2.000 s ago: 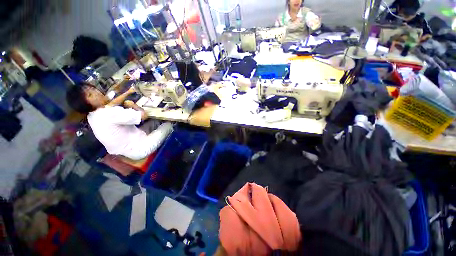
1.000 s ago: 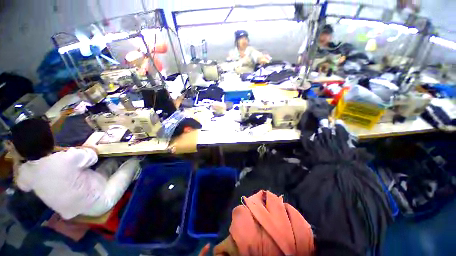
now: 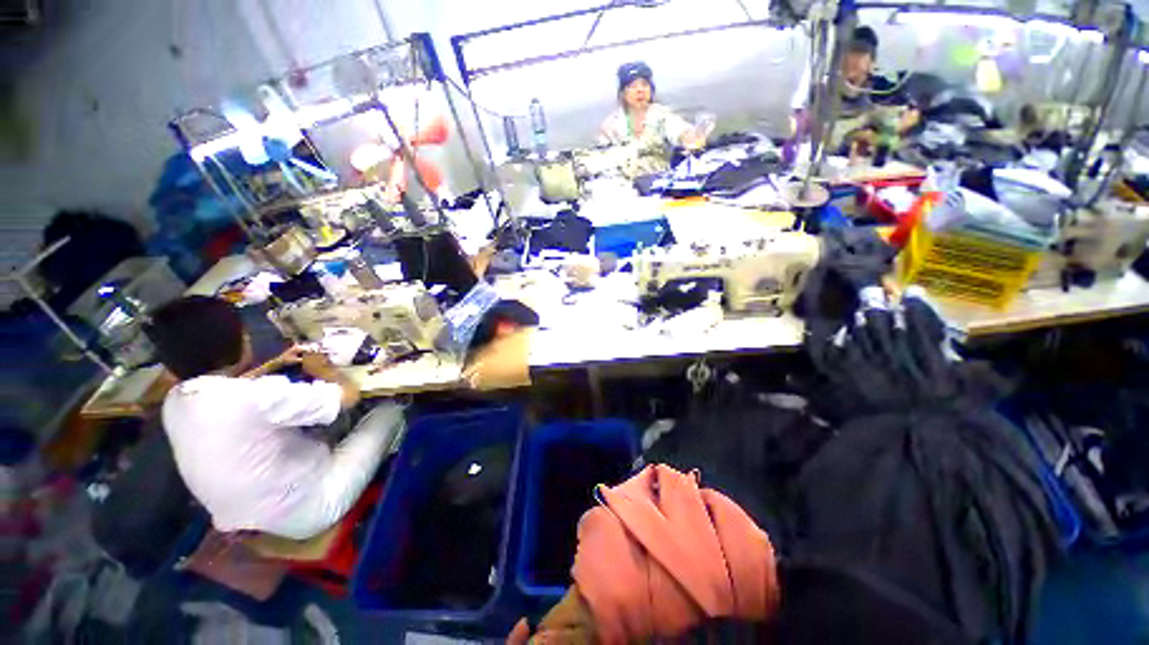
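A salmon cloth (image 3: 674, 554) is bunched and folded at the bottom edge, close in front of me. A small skin-toned shape, which looks like part of my left hand (image 3: 520, 631), shows at its lower left, cut off by the edge. Its grip cannot be made out. My right hand is not in view. A large gathered bundle of dark garments (image 3: 926, 466) hangs from the bench edge, right of the salmon cloth.
Two blue crates (image 3: 441, 510) holding dark items stand before the white bench (image 3: 743, 335). A person in white (image 3: 258, 441) sits at a sewing machine on the left. Another machine (image 3: 731, 271) and a yellow crate (image 3: 970, 267) stand on the bench. Two people sit beyond.
The view swung left to right, then back a little, and levelled out. The salmon cloth stays at the bottom centre. The seated person's head and arms have shifted toward the machine.
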